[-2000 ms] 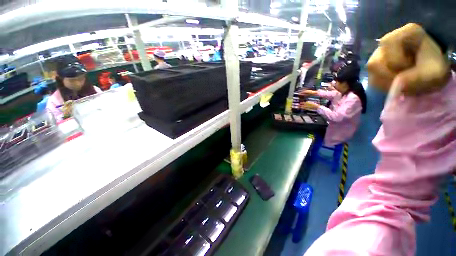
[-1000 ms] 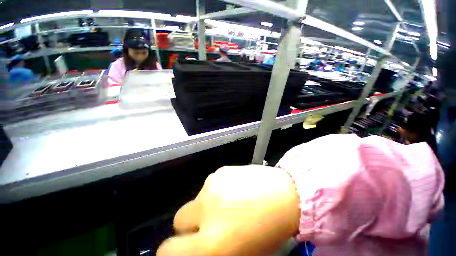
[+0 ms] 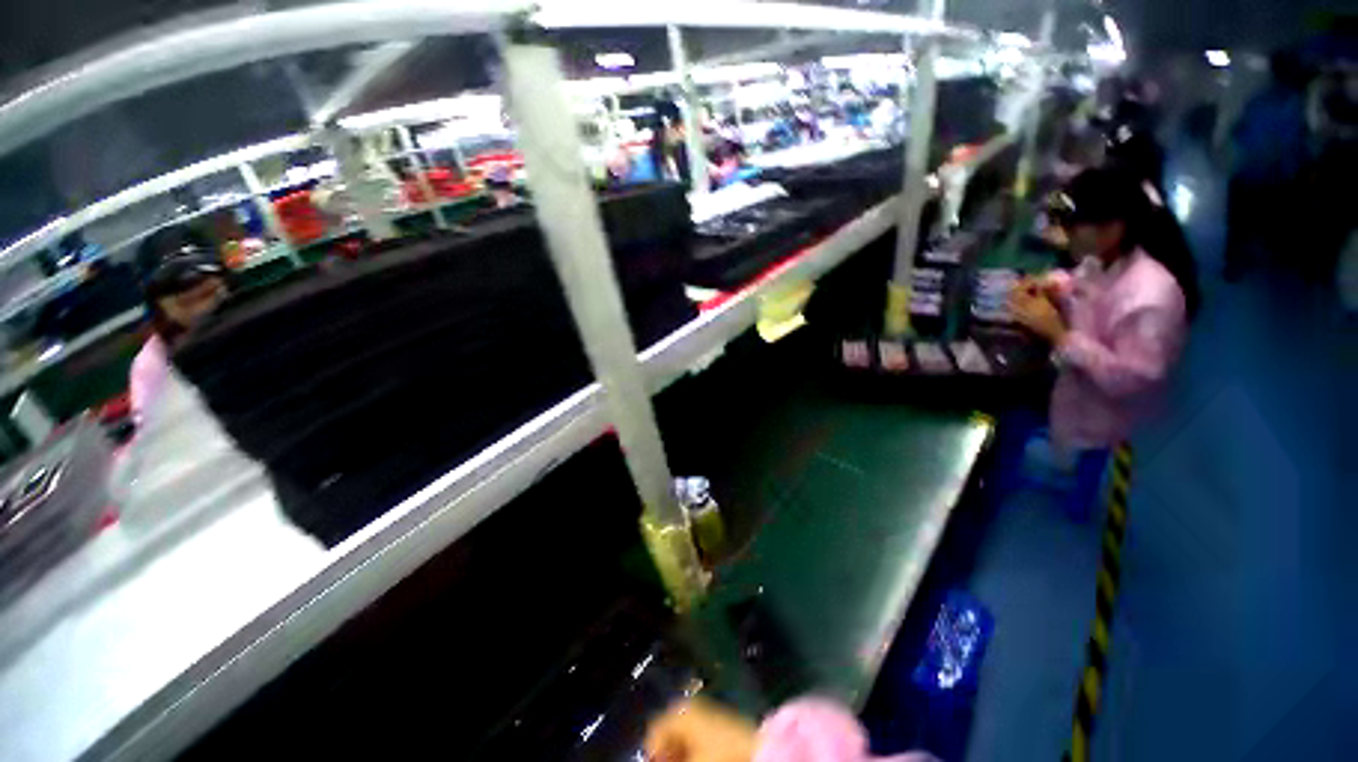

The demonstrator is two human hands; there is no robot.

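A dark phone tray point(image 3: 588, 715) lies on the bench at the bottom centre, blurred, with a few bright glints on its surface. One of my hands point(image 3: 700, 732) is at the bottom edge over the tray's right end, small, blurred and cut off, with a pink sleeve to its right. By the side the sleeve comes from, it is my right hand. Whether it holds anything cannot be seen. A dark loose phone point(image 3: 764, 631) lies on the green bench just above the hand, blurred. My left hand is not in view.
A post with yellow wrapping point(image 3: 673, 557) stands beside a small bottle point(image 3: 699, 514). Stacked black trays point(image 3: 432, 343) sit on the white shelf point(image 3: 194, 625). A person in pink point(image 3: 1124, 335) works at another tray point(image 3: 931, 372) farther along. A blue stool point(image 3: 949, 655) stands beside the bench.
My right hand and sleeve, large across the lower middle one second ago, are now small at the bottom edge. The view has turned right, showing the green bench, loose phone and neighbour again.
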